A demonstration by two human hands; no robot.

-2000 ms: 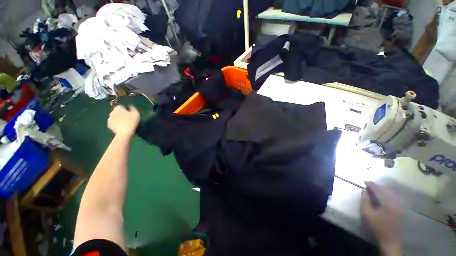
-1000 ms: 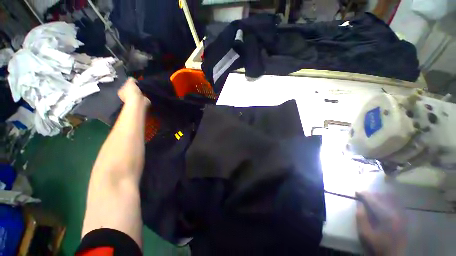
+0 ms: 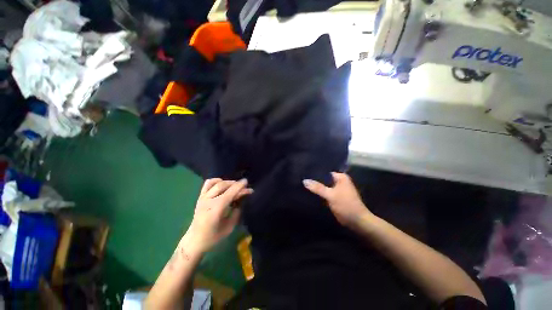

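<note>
The dark garment (image 3: 278, 115) lies over the left part of the white machine table and hangs over its front edge towards my lap. Two yellow bars show on its left part. My left hand (image 3: 219, 209) pinches the cloth at its left edge with thumb and fingers. My right hand (image 3: 339, 197) grips the cloth further right, thumb and forefinger on it. The cream-white sewing machine head (image 3: 448, 42) with blue lettering is up and right of both hands, its lit needle area beside the garment.
Orange crate (image 3: 215, 39) partly under cloth at upper left. White cloth pile (image 3: 66, 66) at far left. Blue bin (image 3: 33, 251) at lower left on the green floor (image 3: 139, 200). Dark snips (image 3: 529, 138) on the table's right part. Pink plastic bag (image 3: 520, 242) at lower right.
My left hand has come back from the far left to the garment's near part. My right hand has left the table by the machine and now holds the cloth. The view has shifted.
</note>
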